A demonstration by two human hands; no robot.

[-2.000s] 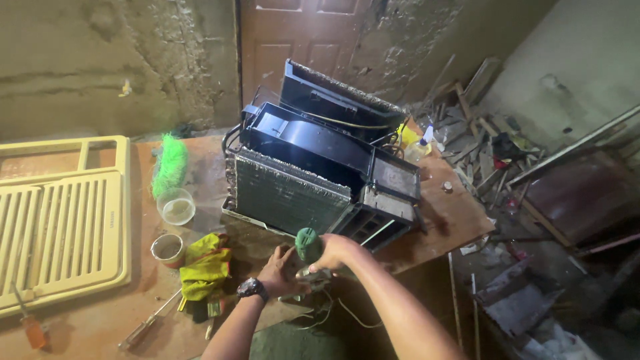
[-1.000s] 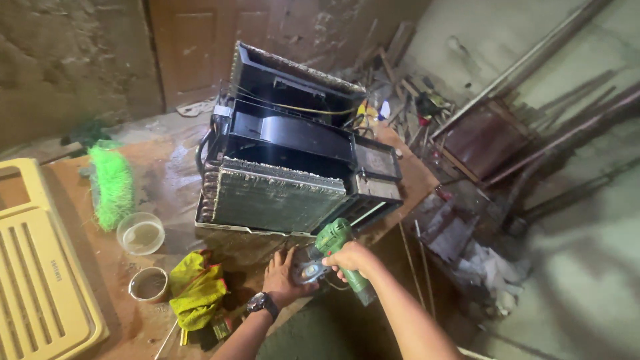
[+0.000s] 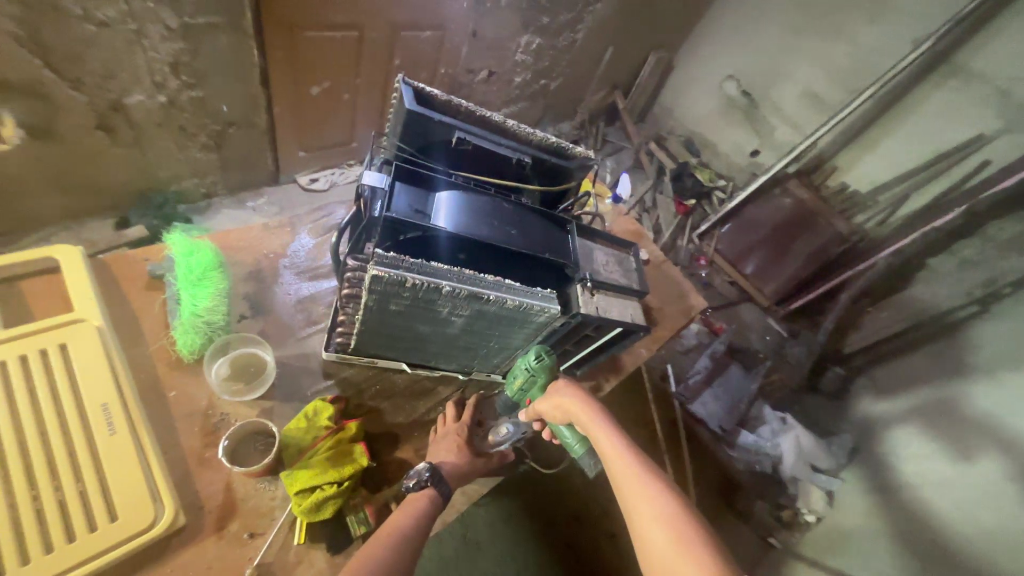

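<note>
My right hand [image 3: 560, 408] grips a green cordless drill [image 3: 531, 376] by its handle, its chuck end pointing down at a small metal part [image 3: 506, 434] at the table's near edge. My left hand [image 3: 460, 444], with a black watch on the wrist, lies flat beside that part, thumb touching or close to it; whether it holds it I cannot tell. A thin wire runs from near the part. Just behind my hands stands an opened window air conditioner [image 3: 488, 264] with finned coils and a black fan housing.
On the wooden table [image 3: 144, 296] are a yellow Samsung grille [image 3: 88, 432], a green bristly brush [image 3: 196, 292], a clear plastic bowl [image 3: 239, 367], a cup of dark liquid [image 3: 250, 448] and a yellow cloth [image 3: 324, 456]. Scrap wood [image 3: 640, 88] and debris lie beyond the table's right edge.
The drill was upright at first; it now leans, with its handle toward the lower right. My left hand stays by the small part. The view has shifted.
</note>
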